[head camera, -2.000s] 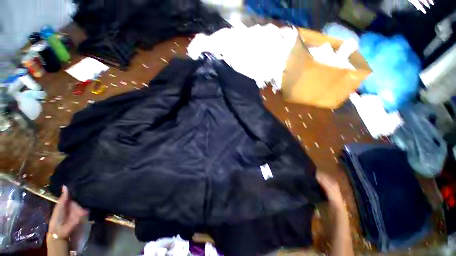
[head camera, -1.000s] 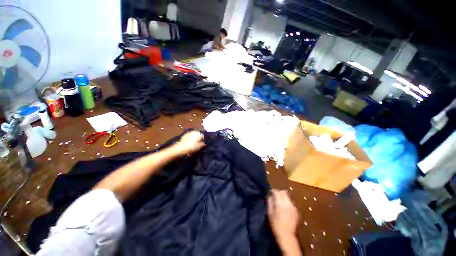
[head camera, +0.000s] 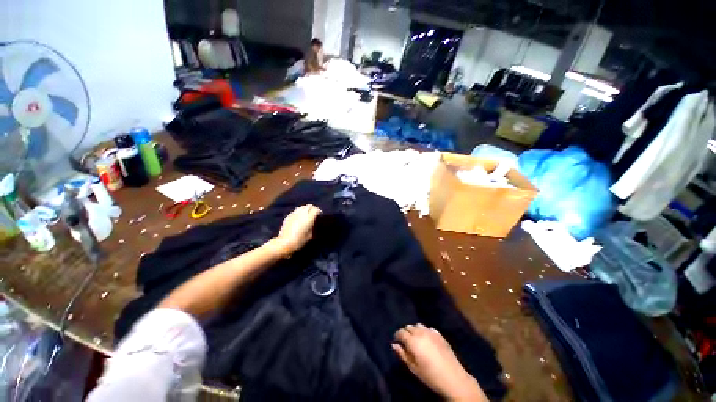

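Note:
A black jacket (head camera: 392, 259) lies spread on the brown table, its collar away from me. A pale hanger hook (head camera: 323, 279) shows at its middle and another hook (head camera: 346, 188) shows farther back. Whether these belong to one or two garments I cannot tell. My left hand (head camera: 300, 228) is closed on the dark fabric left of the collar. My right hand (head camera: 428, 357) is on the jacket's lower right part with bent fingers; its hold is unclear.
Behind the jacket are a white cloth pile (head camera: 385, 174), a cardboard box (head camera: 479, 206) and a blue bag (head camera: 567, 188). Folded dark garments (head camera: 612, 338) lie right. Scissors (head camera: 188, 209), bottles (head camera: 129, 163) and a fan (head camera: 33, 110) stand or lie left. A dark heap (head camera: 243, 145) lies behind.
The view has shifted, showing more of the table's near side. The hook at the jacket's middle now shows. My right hand is lower on the jacket; my left hand stays near the collar.

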